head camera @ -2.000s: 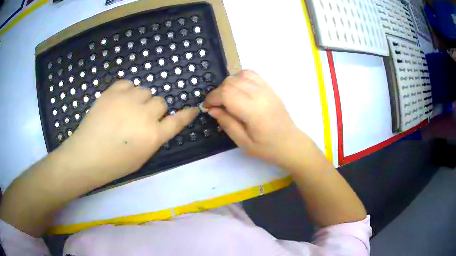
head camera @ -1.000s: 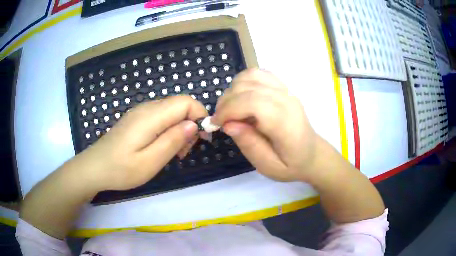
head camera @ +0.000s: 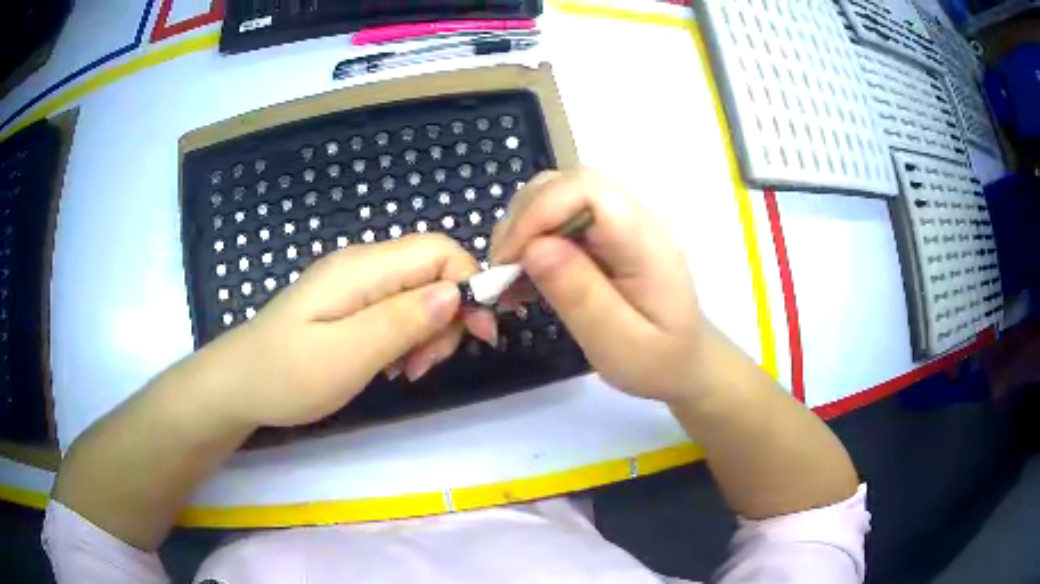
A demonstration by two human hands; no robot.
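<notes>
A black blister tray (head camera: 376, 148) with rows of small round parts, many with bright centres, lies on a brown cardboard pad (head camera: 555, 108). My left hand (head camera: 342, 325) is over the tray and pinches a small dark round part (head camera: 466, 292) between thumb and fingers. My right hand (head camera: 622, 291) holds a white-tipped wiping swab (head camera: 495, 282); its thin dark end sticks out above the thumb. The white tip touches or nearly touches the dark part. My hands hide the tray's lower middle pockets.
A pink pen (head camera: 445, 31), a clear-barrelled gel pen (head camera: 433, 54) and another black tray (head camera: 331, 14) lie beyond the tray. A left-hand black tray (head camera: 25, 285) is cut off by the edge. Pale foam trays (head camera: 798, 103) stand at right, beyond yellow tape (head camera: 762, 297).
The view has shifted, bringing the pens and the left tray into sight. My left hand has gone from pointing at the pockets to pinching a part, and the white tip has come to it.
</notes>
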